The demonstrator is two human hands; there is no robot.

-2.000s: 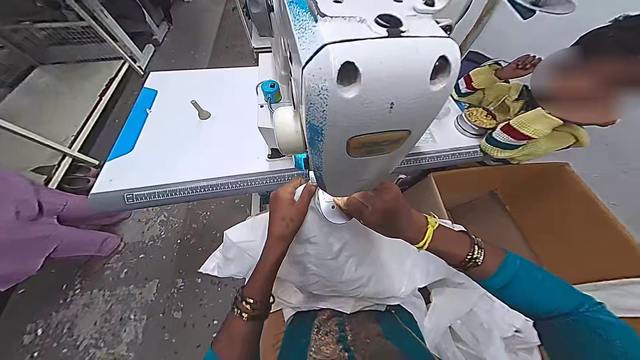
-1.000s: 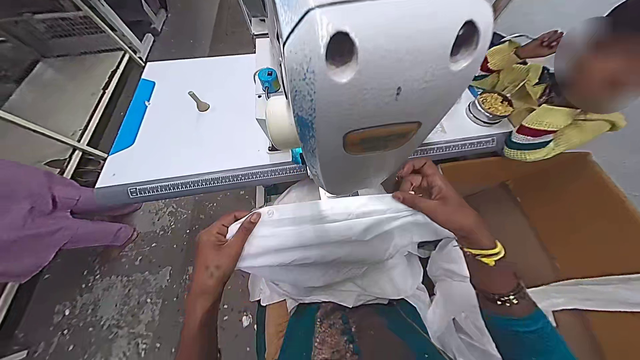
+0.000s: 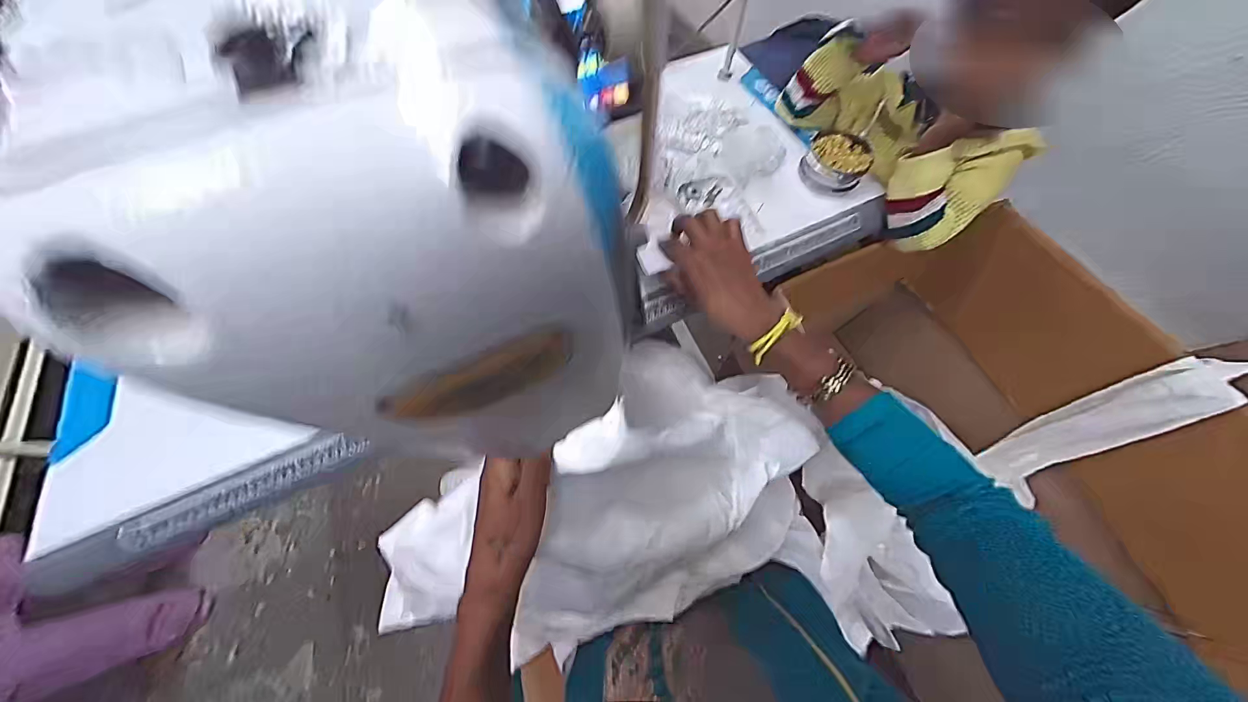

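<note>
The blurred white head of a sewing machine (image 3: 322, 244) fills the upper left of the head view. My left hand (image 3: 517, 478) reaches up behind its lower edge, fingers hidden, beside the white fabric (image 3: 673, 497) bunched over my lap. My right hand (image 3: 717, 263), with a yellow band and a metal bracelet at the wrist, is on the table's near edge just right of the machine. Its fingers are bent by a small white piece (image 3: 653, 257); whether they grip it cannot be told.
A white table (image 3: 721, 146) holds clear plastic and small metal parts. A person in a yellow sweater (image 3: 936, 195) sits behind a metal bowl of food (image 3: 837, 162). An open cardboard box (image 3: 1063, 292) stands at right, a white strip (image 3: 1121, 414) over it. A purple sleeve (image 3: 107, 634) shows lower left.
My right hand has left the fabric edge that both hands held stretched and moved to the table right of the machine. My left hand has gone under the machine head. The view has moved closer and right.
</note>
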